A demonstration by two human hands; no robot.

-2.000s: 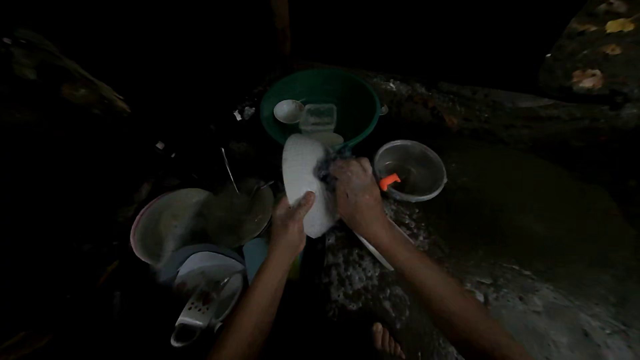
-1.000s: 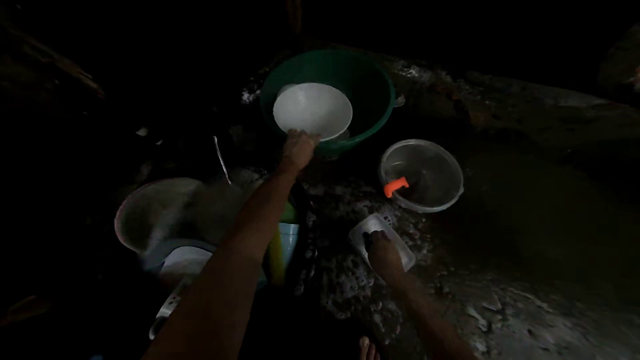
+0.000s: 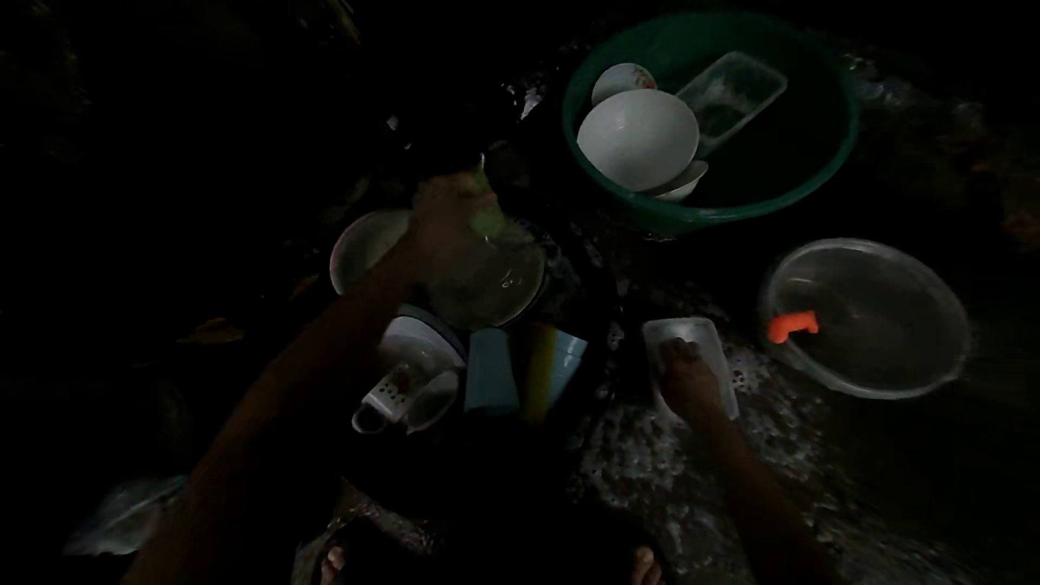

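My left hand (image 3: 451, 207) is blurred over the stacked dishes at left, with a green item (image 3: 487, 215) at its fingers; its exact kind and the grip are unclear. Below it lies a round, clear-looking lid or dish (image 3: 496, 284), beside a pale basin with a pinkish rim (image 3: 357, 248). My right hand (image 3: 691, 374) reaches into a white rectangular plastic container (image 3: 719, 345) on the wet, sudsy ground; whatever its fingers hold is hidden. A large white bowl (image 3: 638, 138) rests in the green basin (image 3: 715, 213) with smaller bowls and a clear rectangular container (image 3: 739, 89).
A clear round tub (image 3: 886, 390) with an orange handle-like piece (image 3: 792, 327) stands at right. Near the dish pile are a light blue cup (image 3: 491, 374), a yellow and blue item (image 3: 561, 366) and a white perforated utensil (image 3: 392, 392). Bare feet show at the bottom edge.
My left hand has let go of the large white bowl at the green basin and moved left to the dishes. My right hand remains at the white container. The view has shifted.
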